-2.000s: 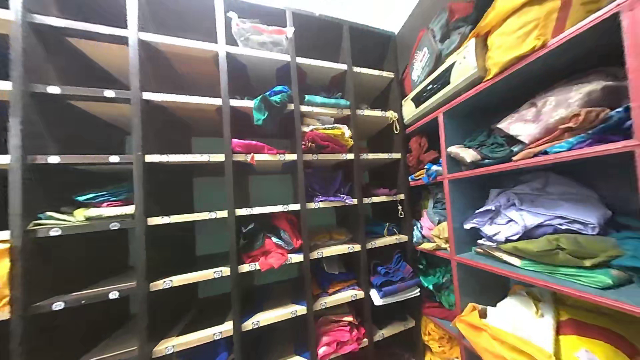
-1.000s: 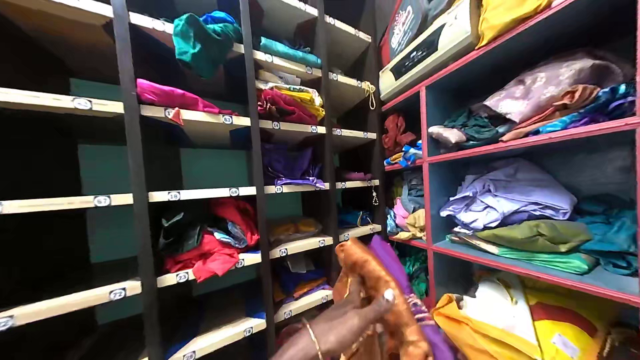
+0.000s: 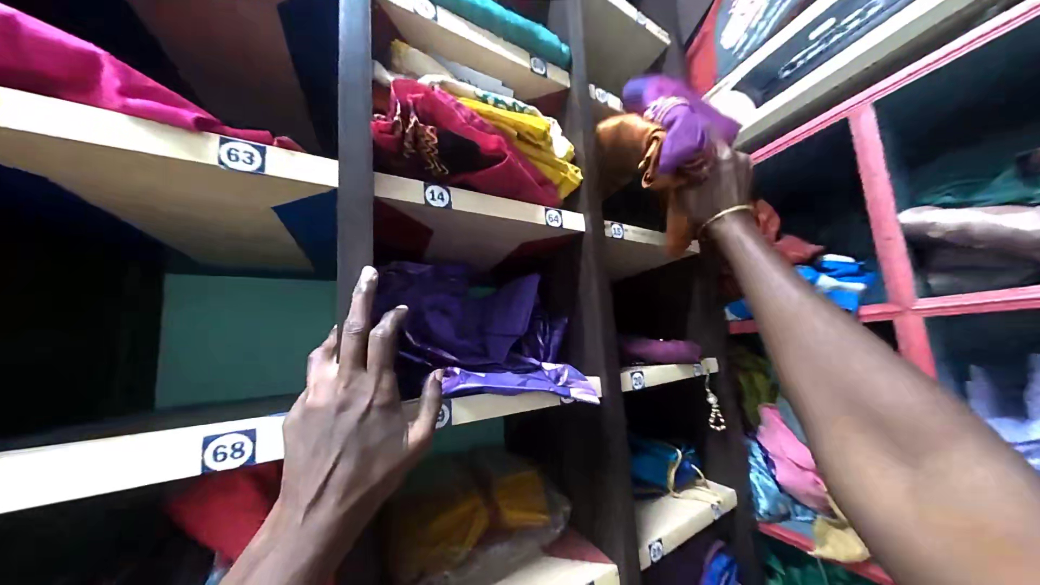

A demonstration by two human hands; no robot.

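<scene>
My right hand [image 3: 715, 183], with a thin bangle at the wrist, grips a bundle of purple cloth [image 3: 678, 122] and orange-brown cloth [image 3: 630, 146]. It is raised at the upper right, in front of a narrow compartment of the shelf unit. My left hand [image 3: 357, 390] has its fingers spread and rests against a dark upright post [image 3: 355, 162] and the shelf edge. Just right of it lies dark purple cloth [image 3: 479, 321] with a lighter purple border, in a middle compartment. Above that sits a stack of crimson cloth [image 3: 479, 138] and yellow cloth [image 3: 528, 134].
Numbered shelf edges [image 3: 130, 154] cross the view, with magenta cloth [image 3: 106, 89] at upper left. A beaded tassel [image 3: 714, 410] hangs from a small shelf. At right stands a red-framed shelf [image 3: 886, 203] with folded cloth. Plastic-wrapped yellow cloth [image 3: 487, 516] lies below.
The purple and orange-brown bundle has moved up, from the lower middle to in front of the upper right compartments. My left hand has come into view at the post. The view is closer to the shelves.
</scene>
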